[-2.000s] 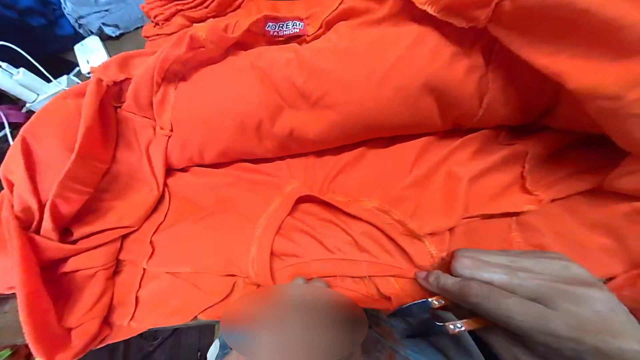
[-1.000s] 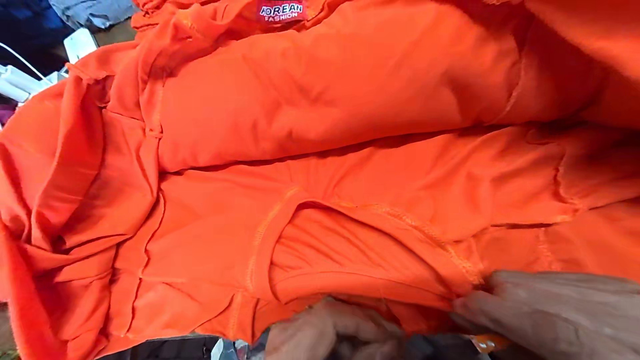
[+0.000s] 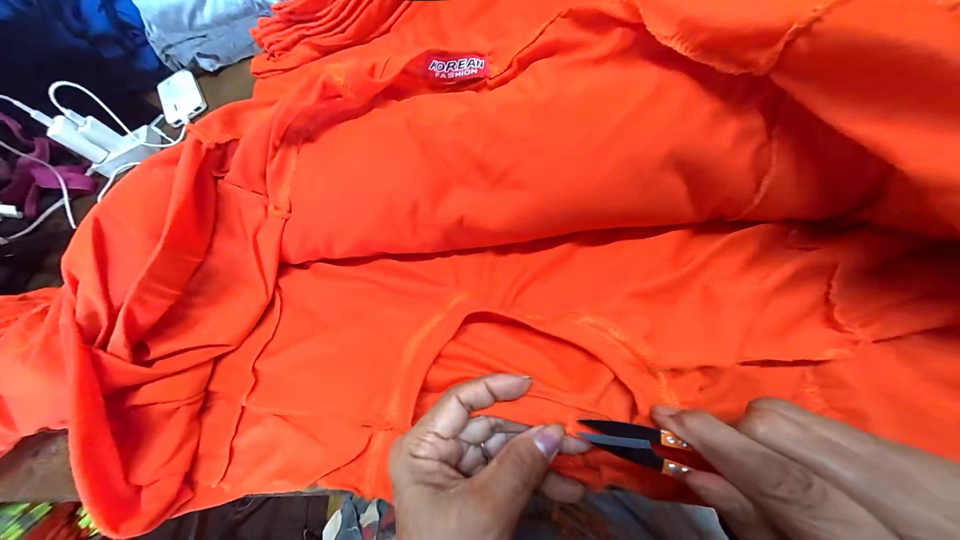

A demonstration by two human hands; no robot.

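An orange fabric garment (image 3: pixel 480 172) with visible seams lies spread out, a small label (image 3: pixel 456 67) bearing writing at its top. Its curved, sewn neckline-like opening (image 3: pixel 409 352) is near the bottom middle. My left hand (image 3: pixel 487 457) is over the lower edge of this opening, palm partly up, thumb and fingers curled close together; whether a thread or a bit of fabric is between them cannot be told. To its right, my right hand (image 3: pixel 765 457) grips thread snips (image 3: pixel 660 446), whose dark blades are slightly apart and point left at my left fingertips.
White chargers (image 3: pixel 90 139) with cables and a white device (image 3: pixel 181 97) lie at the upper left. Grey folded cloth (image 3: pixel 199 30) and dark blue cloth (image 3: pixel 75 45) are behind them. A wooden table edge (image 3: pixel 37 469) shows at the lower left.
My left hand, low at the garment's edge before, is now raised with its palm partly up. The snips' blades now show in full beside its fingertips.
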